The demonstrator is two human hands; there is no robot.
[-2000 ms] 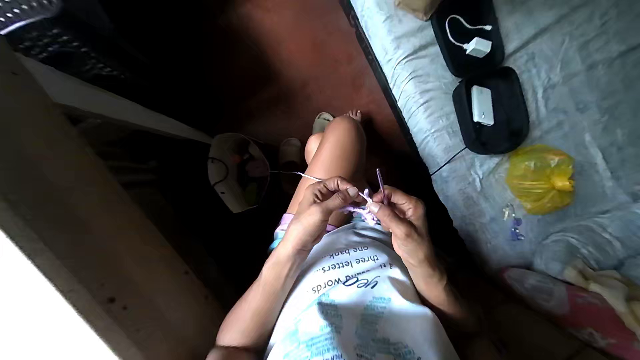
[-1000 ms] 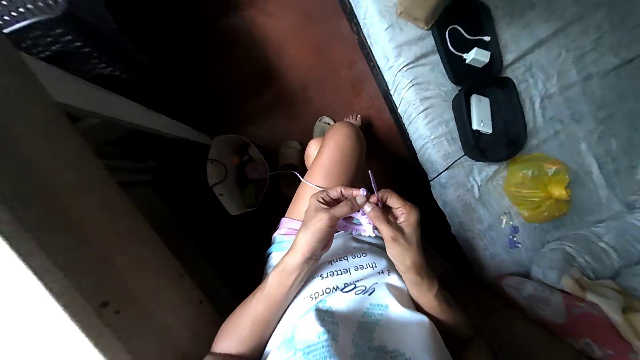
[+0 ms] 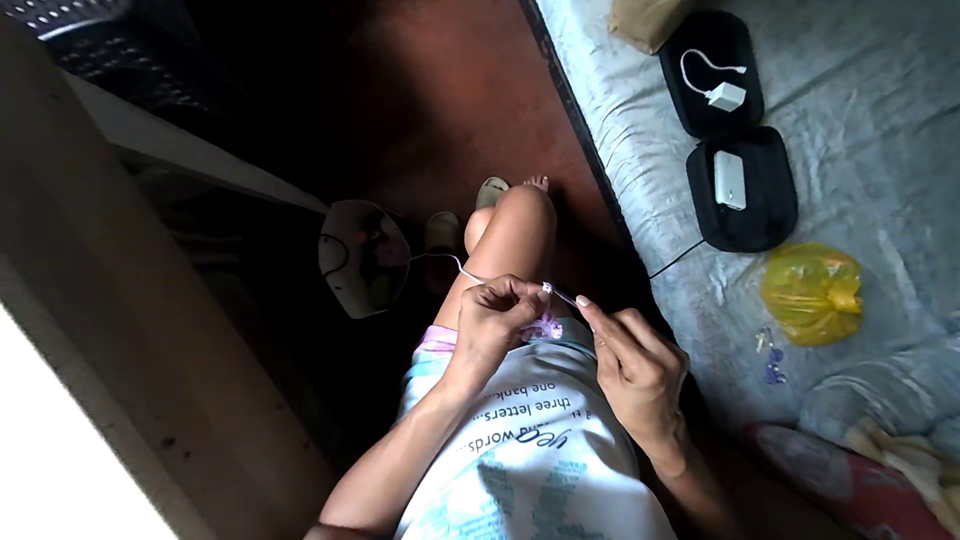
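Between thumb and fingers, my left hand pinches a small piece of pale purple crochet work, which hangs over my lap. My right hand grips a thin crochet hook, its tip at the top of the piece beside my left fingertips. A strand of light yarn runs from my left hand over my thigh to a pale container on the left. What lies inside that container is dark and hard to make out.
On the grey-blue bed cover at the right lie an open black case with a white device, a white adapter with cable, a tied yellow plastic bag and a small purple keyring-like item. Slippers rest on the red floor.
My right hand has shifted right, away from my left, and the hook that pointed upward now slants toward the work. My left hand keeps its pinch.
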